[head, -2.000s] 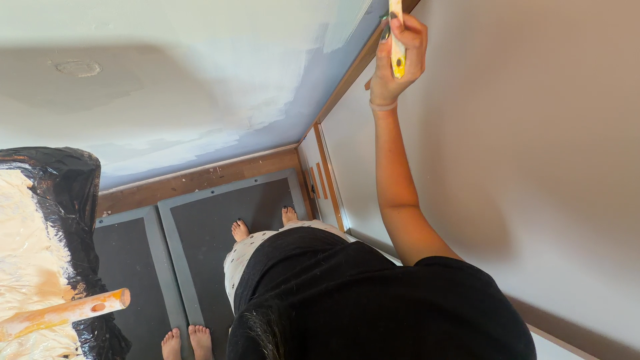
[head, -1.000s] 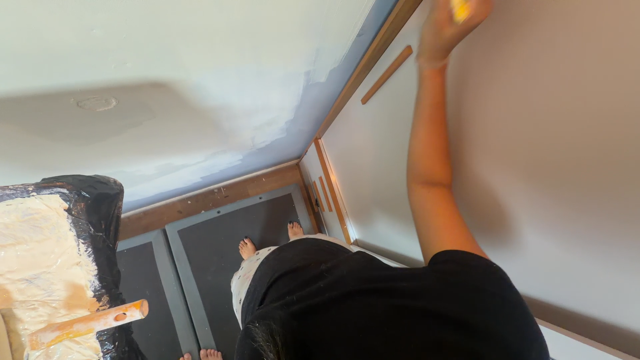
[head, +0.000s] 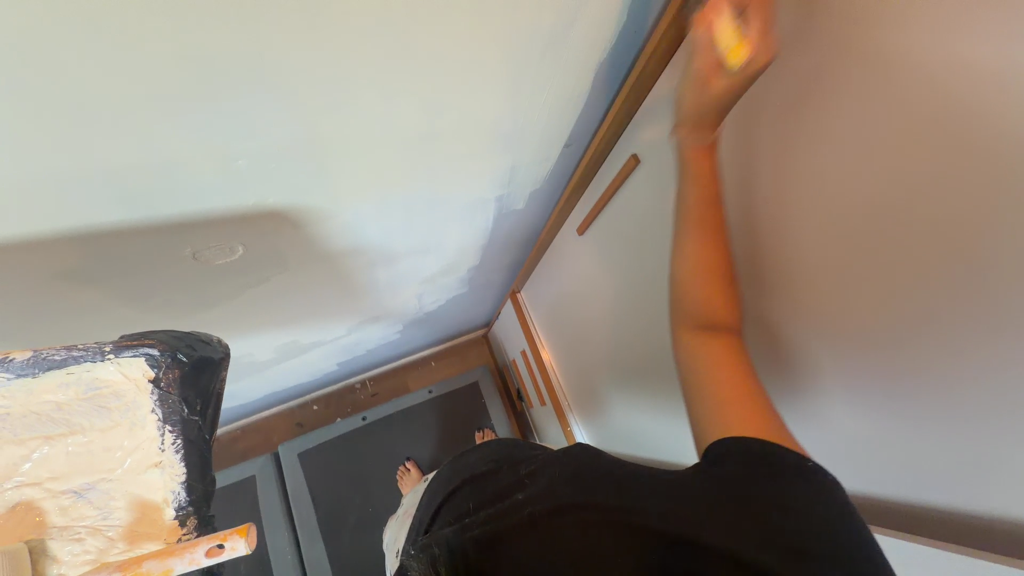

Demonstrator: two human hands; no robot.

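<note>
At the top right, my right hand (head: 724,72) is raised and blurred, closed around the pale, yellow-tipped handle of a paintbrush (head: 732,44). It is beside the wooden trim (head: 612,132) that borders the wall; the brush's bristles are out of sight. Pale paint covers much of the wall (head: 384,120), with a bluer band along the trim and the lower edge. At the lower left is a black paint tray (head: 200,400) coated with cream paint, and a paint-smeared handle (head: 216,550) lies over its corner. My left hand does not show.
White panels with wooden handle strips (head: 608,196) stand on the right. Below are dark grey panels with lighter frames (head: 368,472), where a bare foot (head: 409,476) rests. A wooden baseboard (head: 360,392) runs along the wall's bottom.
My right hand has moved about near the trim, still holding the brush. The wooden strip on the panel, out of sight at first, has come into view.
</note>
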